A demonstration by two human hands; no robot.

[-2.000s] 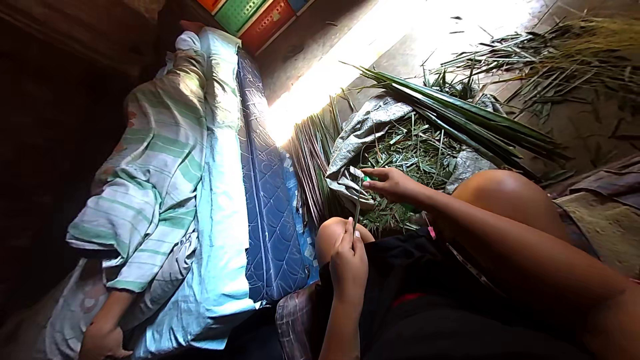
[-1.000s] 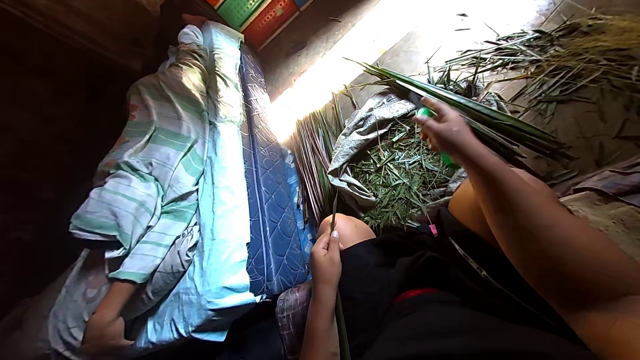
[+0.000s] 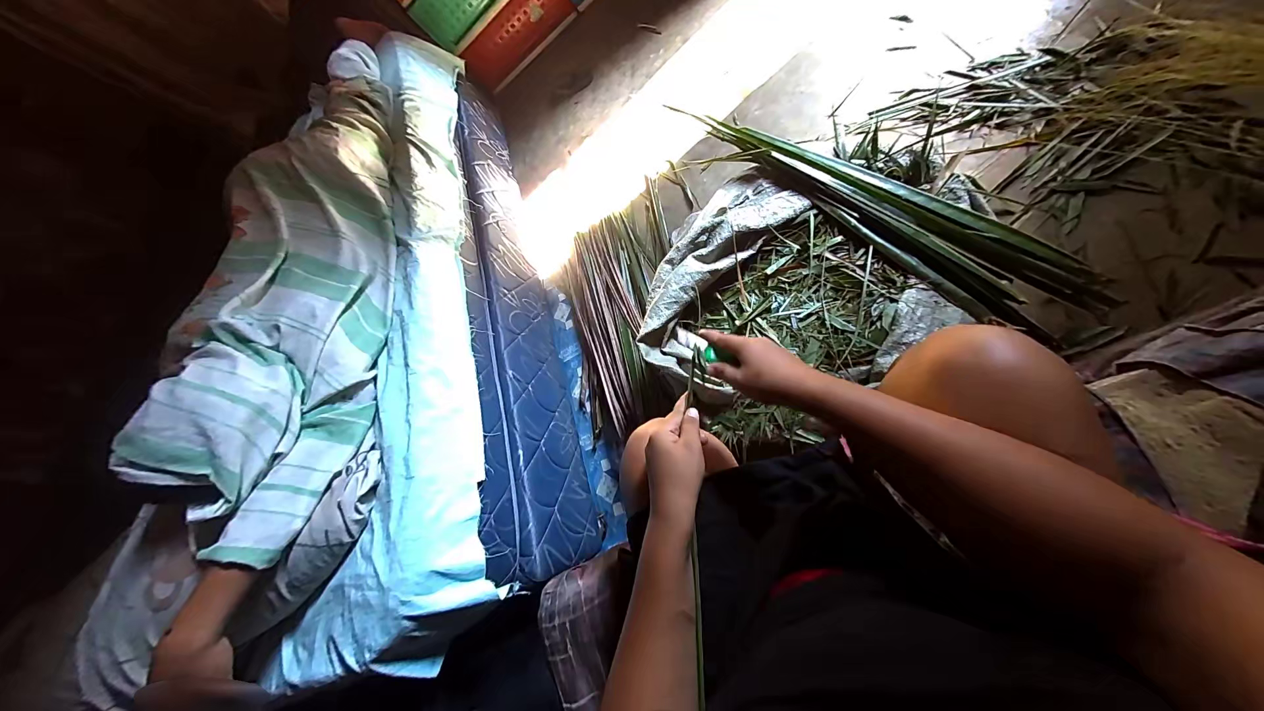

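Note:
My left hand (image 3: pixel 675 456) is closed on a narrow green leaf strip (image 3: pixel 698 622), whose tail hangs down along my forearm. Just above and to the right, my right hand (image 3: pixel 755 365) grips a tool with a green handle (image 3: pixel 710 355); its blade is hard to make out against the strip's upper end. Beyond my hands lies an opened woven sack (image 3: pixel 726 222) heaped with cut leaf scraps (image 3: pixel 805 286). A bundle of long green palm leaves (image 3: pixel 889 202) rests across the sack's far right side.
Thin reddish-brown strips (image 3: pixel 604 306) stand between the sack and a blue quilted mattress (image 3: pixel 523 395). On the mattress a person lies under a striped sheet (image 3: pixel 316 286), one arm (image 3: pixel 202 632) showing. More leaf litter (image 3: pixel 1106 109) covers the floor at upper right. Plastic crates (image 3: pixel 513 39) stand at the top.
My right hand has come back down and left from beside the palm leaf bundle to just above my left hand. My left hand has risen slightly, still holding a strip.

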